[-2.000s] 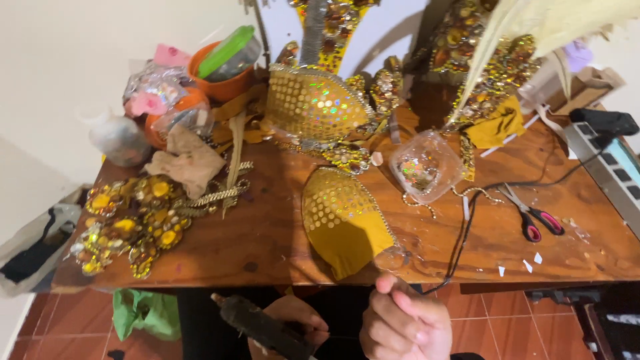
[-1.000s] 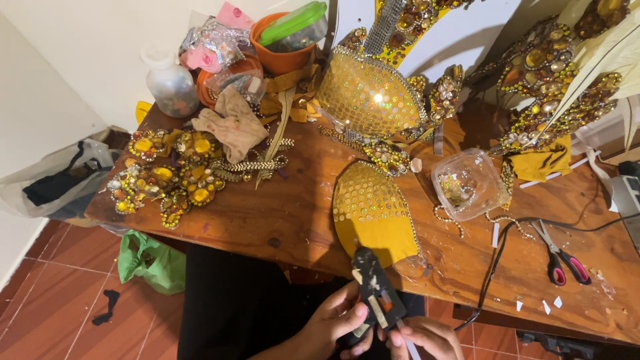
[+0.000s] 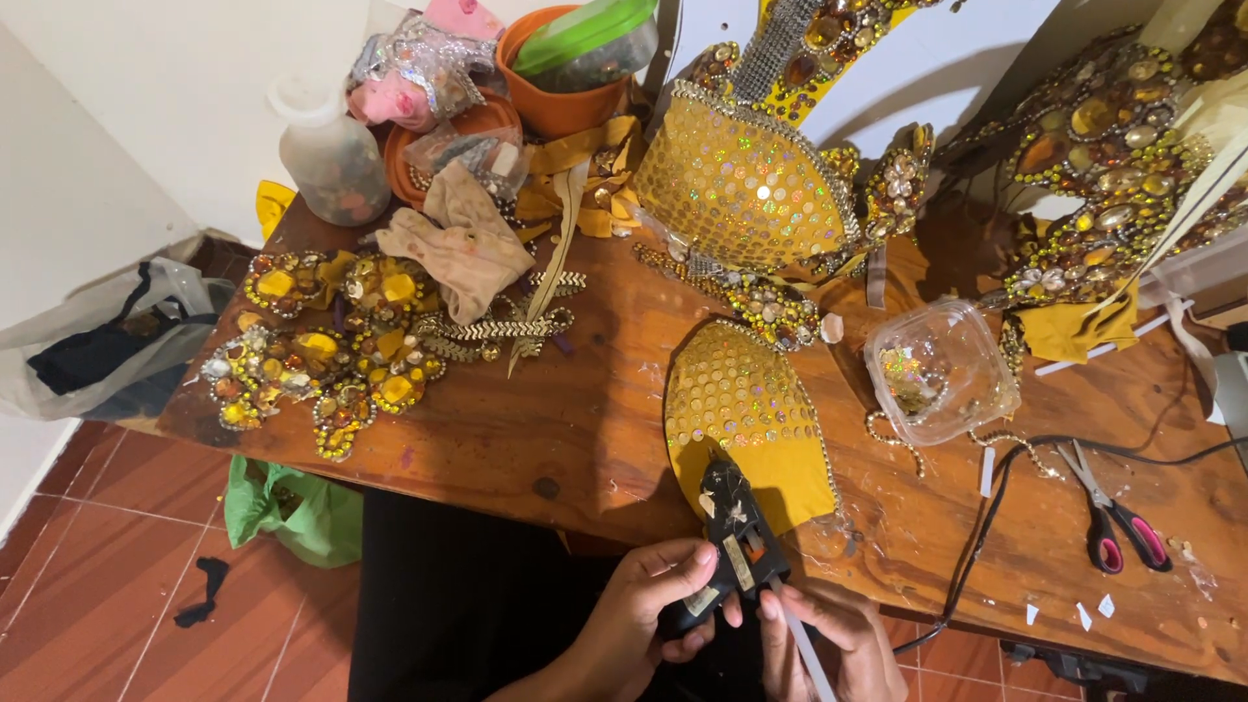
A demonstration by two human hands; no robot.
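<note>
My left hand [image 3: 658,609] grips a black hot glue gun [image 3: 738,541] by its handle at the table's front edge. The fingers of my right hand [image 3: 829,639] pinch a translucent glue stick [image 3: 806,645] at the gun's rear. The nozzle lies over a yellow fabric cup [image 3: 751,419], whose upper part bears rows of shiny round sequins and whose lower part is plain. Behind it stands a larger sequined cup [image 3: 751,185] with a beaded edge. A clear plastic tub [image 3: 941,370] with small sequins sits to the right.
Scissors [image 3: 1111,507] lie at the right, near a black cable [image 3: 985,526]. Jewelled appliqués [image 3: 322,341] and a beige cloth [image 3: 463,239] lie at the left. Orange pots [image 3: 556,73] and a cloudy bottle [image 3: 331,161] stand behind. A green bag [image 3: 292,512] is on the floor.
Two seconds ago my hands were apart, the glue gun in the left; now both are together at the gun, its nozzle over the cup. The view has shifted.
</note>
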